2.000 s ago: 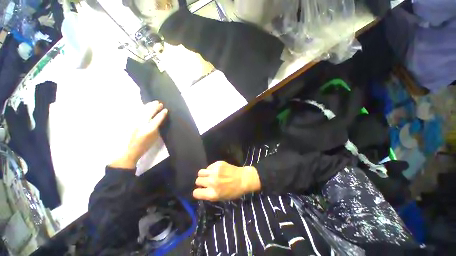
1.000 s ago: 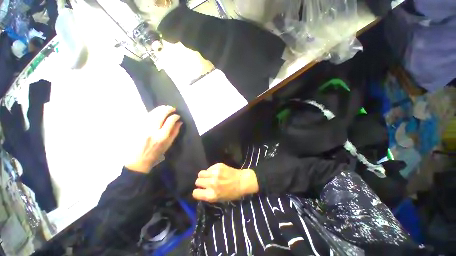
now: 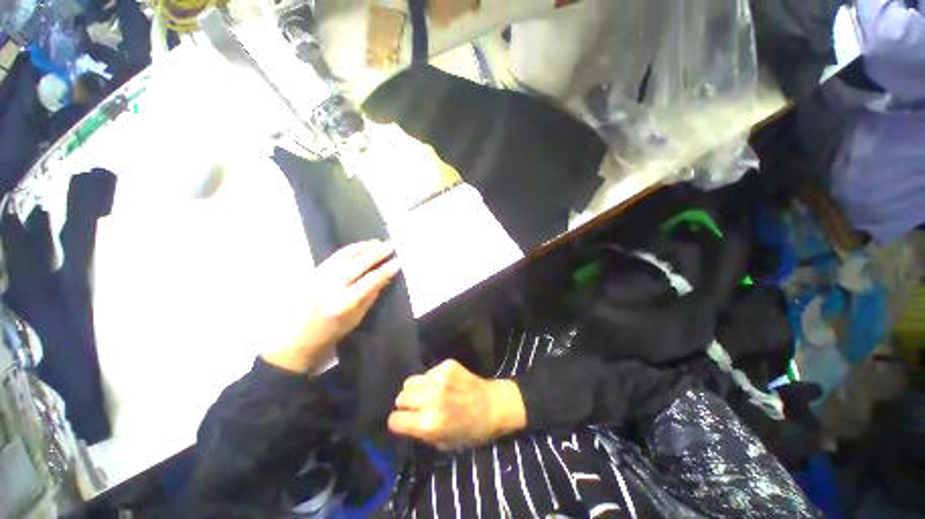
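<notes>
A long black cut panel (image 3: 350,211) runs from the presser foot (image 3: 343,127) down over the front edge of the white table (image 3: 203,304). My left hand (image 3: 340,304) lies on the panel with fingers spread lightly over it, below the foot. My right hand (image 3: 456,405) is closed on the panel's lower end at my lap. The needle tip is too small and bright to make out.
Wider black pieces (image 3: 487,137) lie right of the foot. A clear plastic bag (image 3: 680,91) hangs at the table's right. Sewn black pieces (image 3: 71,294) lie at the far left. A dark fabric bundle (image 3: 659,294) with green bits is below the right edge.
My left hand has moved toward the panel's right edge. The panel's top end has moved farther under the foot. The whole view has shifted, so table and machine sit lower.
</notes>
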